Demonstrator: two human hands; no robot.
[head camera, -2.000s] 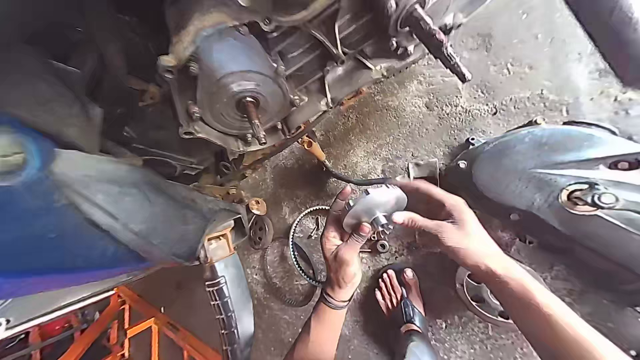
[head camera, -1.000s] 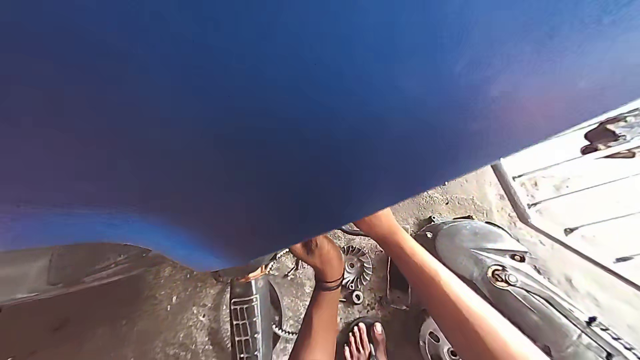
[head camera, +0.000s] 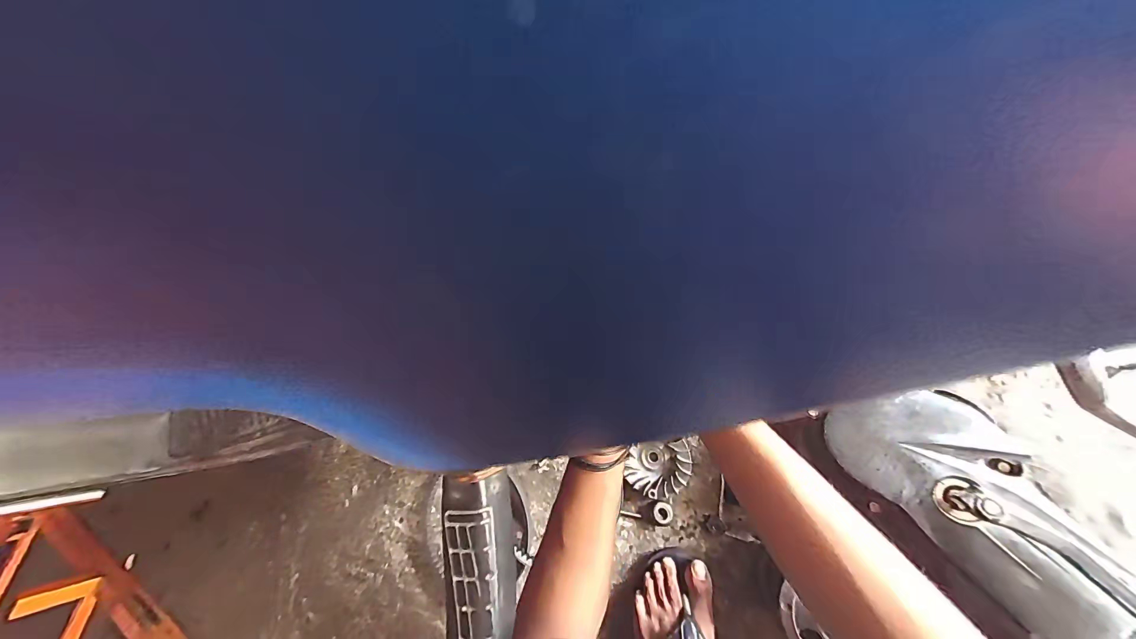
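A large blue painted body panel (head camera: 568, 231) fills most of the view and covers both of my hands. Only my forearms show below its edge, the left one with a dark band at the wrist. What either hand holds or touches is hidden. Between the forearms, a finned metal fan wheel (head camera: 657, 463) lies on the floor, with a small metal ring (head camera: 662, 512) just below it.
At the right lies a metal engine side cover with a kick-start lever (head camera: 976, 506). A ribbed black part (head camera: 475, 559) stands left of my forearms. An orange metal frame (head camera: 98, 568) is at the lower left. My sandalled foot (head camera: 666, 596) is at the bottom.
The view has shifted strongly, and the blue panel now hides my hands and the engine. Two seconds ago both hands held a round metal pulley part below the engine shaft.
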